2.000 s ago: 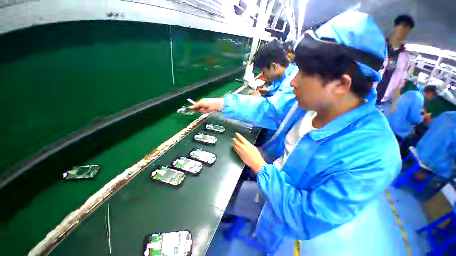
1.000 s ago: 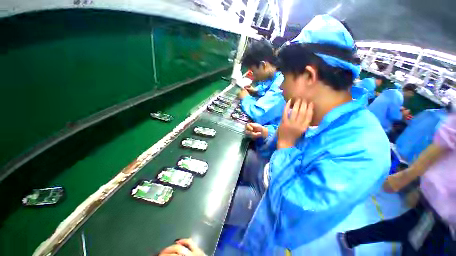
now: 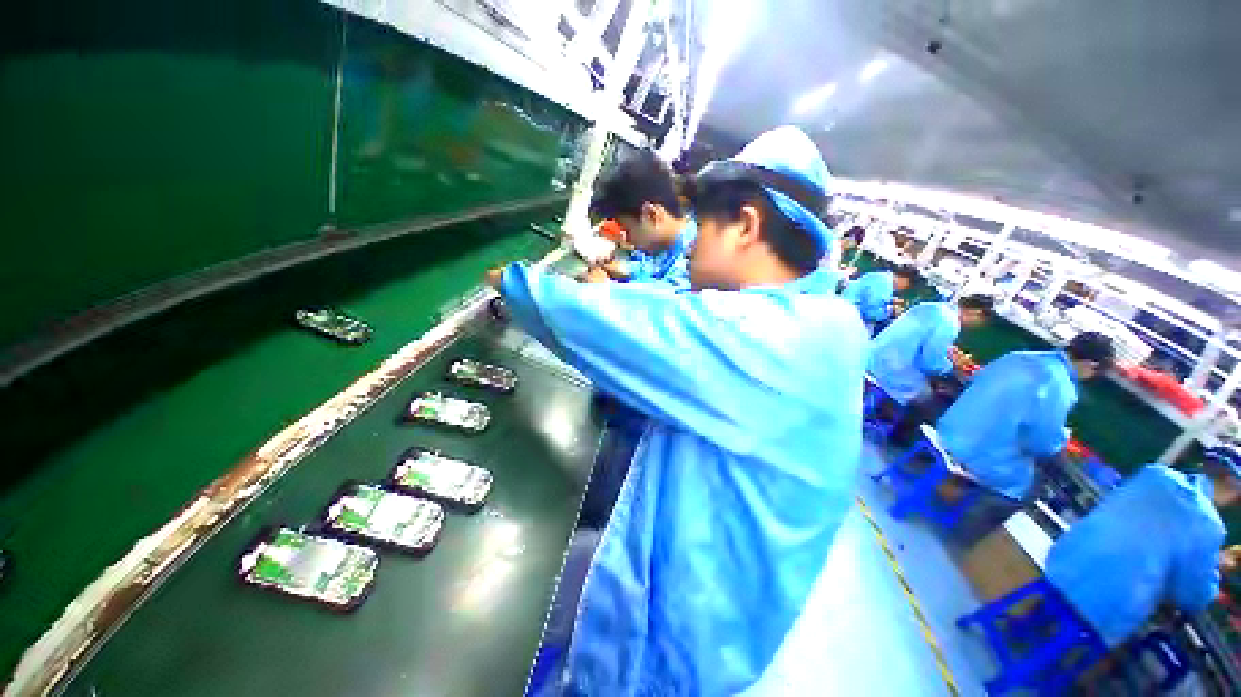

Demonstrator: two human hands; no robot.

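Note:
Neither of my hands is in view. Several half-assembled phone units lie face up in a slanting row on the dark green bench. The nearest phone unit shows green board on its left part and a silver-grey patch. A second unit lies close behind it, then a third. Farther off are two more, one of them pale with a dark rim. Another phone unit lies alone on the green conveyor belt, beyond the worn ledge.
The worn whitish-brown ledge separates bench from belt. A neighbour in a blue smock stands or sits at the bench's right, one arm reaching toward the ledge. Another worker is farther along. More workers in blue and blue stools are at right.
The view has turned right. The fingers at the bottom edge one second ago are gone. The neighbour's hand has left their face and the arm now reaches forward. Belt units have shifted left in the picture.

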